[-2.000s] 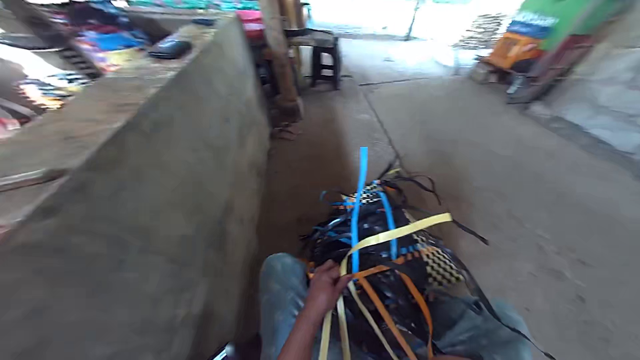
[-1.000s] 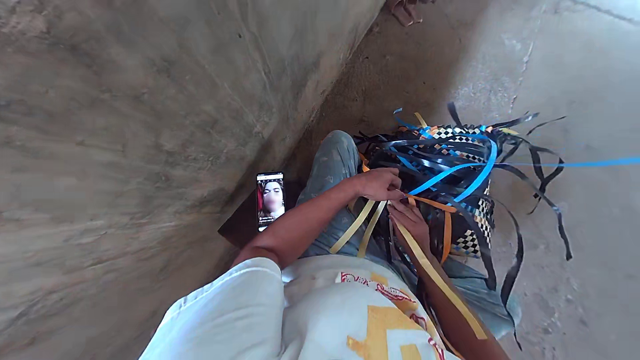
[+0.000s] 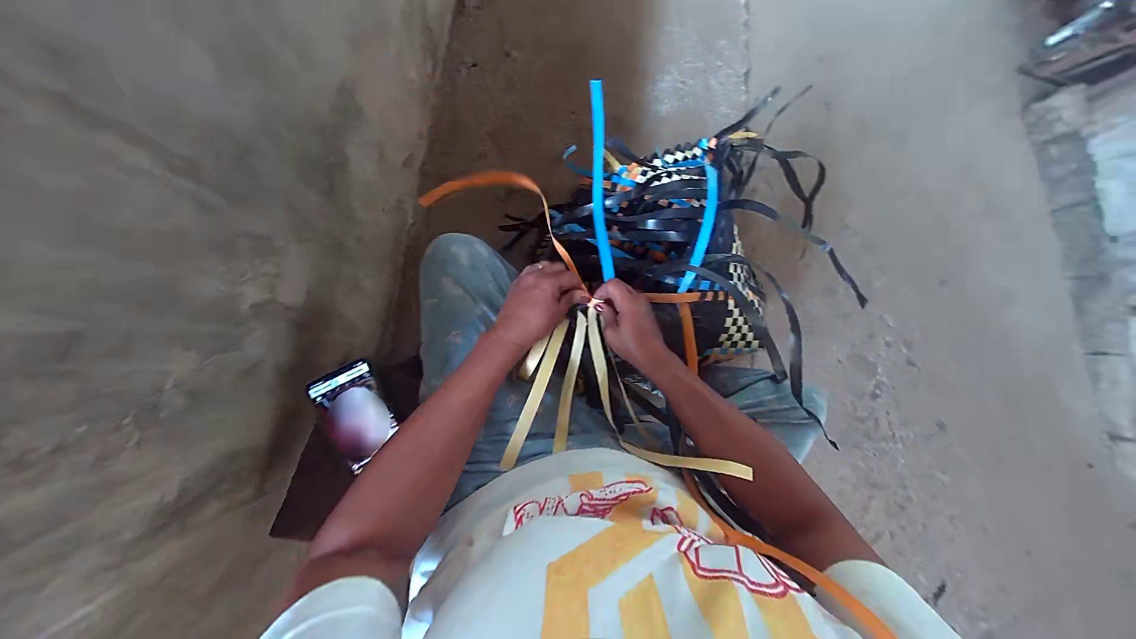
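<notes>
A woven basket [image 3: 741,328] of black, cream, blue and orange plastic strips lies across my lap, loose strip ends sticking out all over it. At its near left edge my left hand [image 3: 543,297] pinches an orange strip [image 3: 550,232], whose free end curves up to the left. My right hand [image 3: 624,321] touches the same spot, its fingers closed on the woven strips. Several cream strips [image 3: 537,395] hang from between the hands towards my shirt. A blue strip [image 3: 598,177] stands up just beyond my right hand. The fingertips partly hide the crossing of the strips.
A phone [image 3: 355,415] with a lit screen rests on a dark brown surface [image 3: 300,497] by my left forearm. A concrete wall [image 3: 213,222] rises on the left. Concrete floor [image 3: 923,311] extends to the right, with a grey object [image 3: 1087,27] at the upper right.
The orange strip now arcs up to the left from my left hand. The long blue strip, which pointed right one second ago, now points away from me. The view has turned.
</notes>
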